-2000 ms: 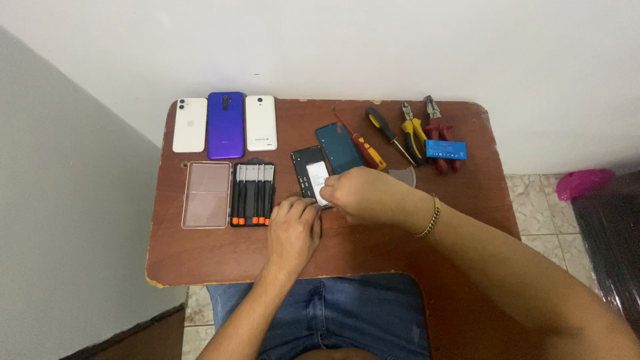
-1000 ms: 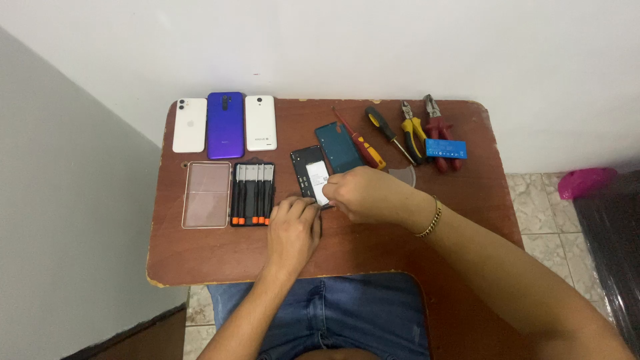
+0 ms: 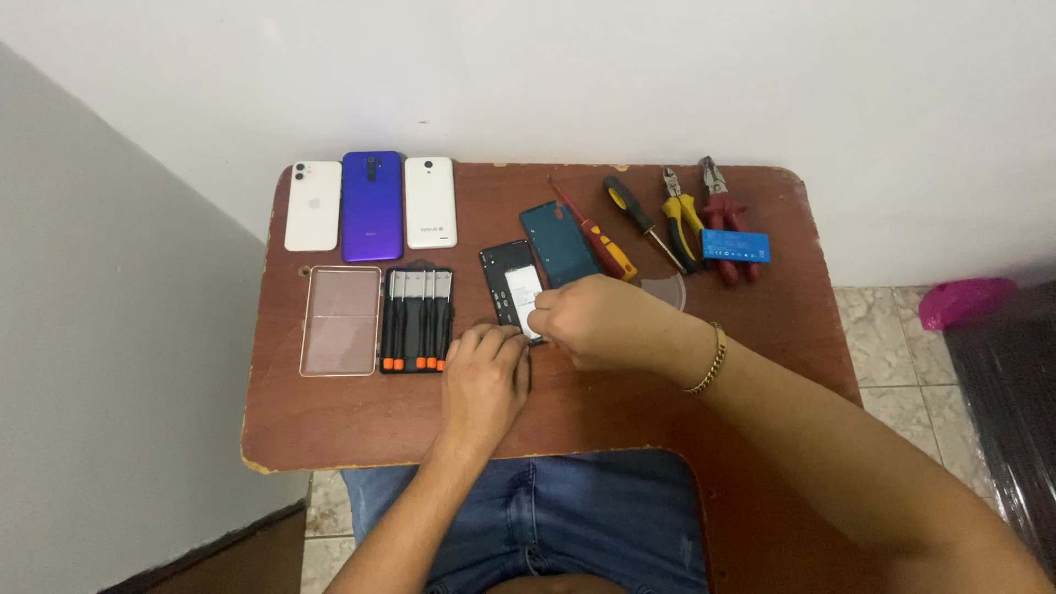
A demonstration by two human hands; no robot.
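An opened black smartphone (image 3: 497, 276) lies on the table with its white battery (image 3: 523, 290) showing. My left hand (image 3: 484, 371) rests at the phone's lower left edge, fingers curled downward. My right hand (image 3: 590, 322) covers the phone's lower right side, its fingers pinched together at the battery's edge; whether something small is between them is hidden. Beyond the right hand lies a dark teal phone back cover (image 3: 561, 243). Left of the left hand sits an open case of precision screwdrivers (image 3: 417, 322) with orange ends, beside its clear lid (image 3: 341, 322).
Three phones lie at the back left: white (image 3: 313, 206), purple (image 3: 372, 206) and white (image 3: 431, 202). Toward the right are a red-and-yellow screwdriver (image 3: 606, 247), a black-and-yellow screwdriver (image 3: 631, 205), yellow-handled pliers (image 3: 680, 216), red-handled pliers (image 3: 724, 210), a blue battery (image 3: 736, 247) and a clear curved piece (image 3: 667, 290).
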